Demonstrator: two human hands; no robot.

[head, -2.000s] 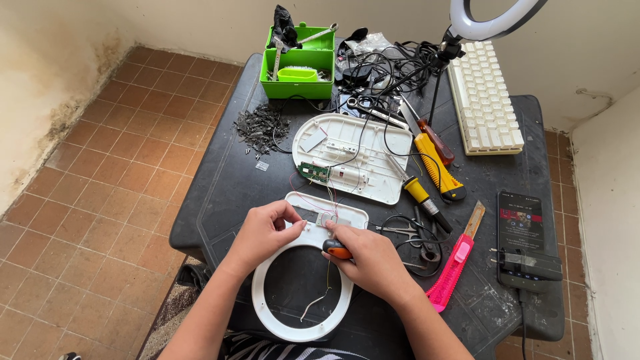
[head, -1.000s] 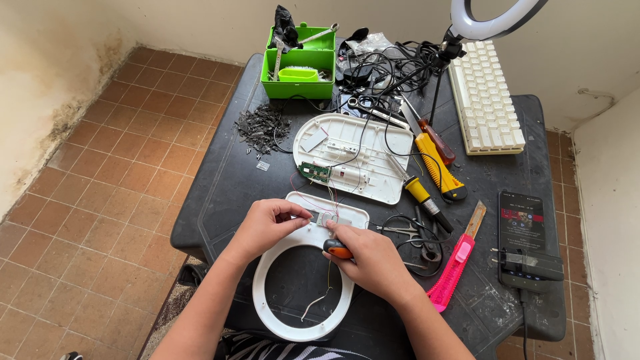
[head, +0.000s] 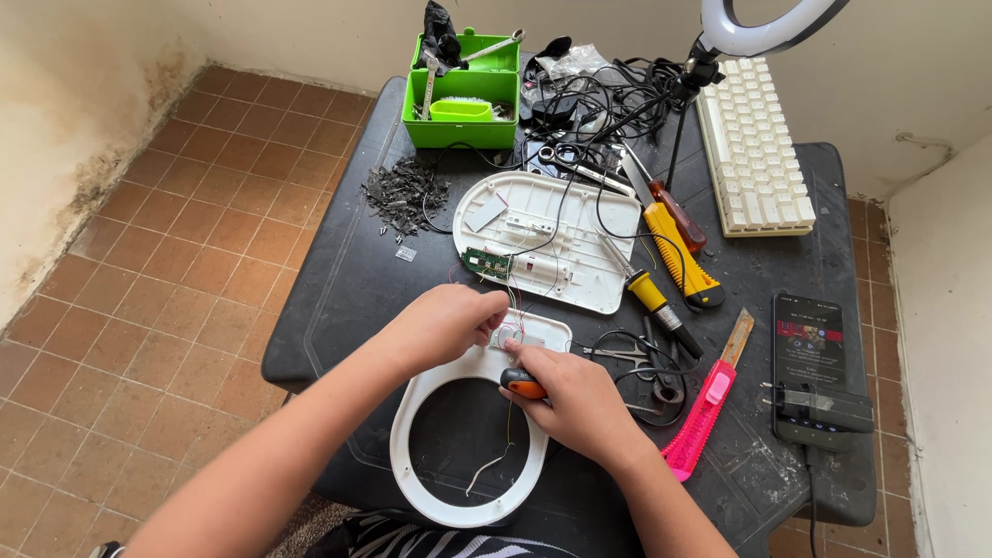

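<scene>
A white plastic housing with a large ring [head: 403, 457] lies at the table's near edge. My left hand [head: 457, 322] is over its upper part, fingertips closed together by thin wires; what they pinch is too small to tell. My right hand [head: 570, 387] holds an orange-and-black tool handle [head: 523, 383], with its thumb and finger at a small metal plate [head: 528, 339] on the housing. Thin wires run up to a green circuit board [head: 487, 263] on a white ribbed plastic cover [head: 597, 271]. A loose pale wire [head: 484, 471] hangs across the ring's opening.
A soldering iron [head: 647, 291], yellow cutter [head: 678, 252], screwdriver [head: 682, 221], pink cutter [head: 701, 418] and scissors [head: 620, 354] lie right. Behind are a green toolbox [head: 461, 138], tangled cables [head: 643, 85], a ring lamp [head: 767, 35] and a white keyboard [head: 756, 155]. A phone [head: 814, 341] lies far right.
My left hand has moved up and to the right, nearer the wires and the circuit board. My right hand stays at the plate with the handle in it.
</scene>
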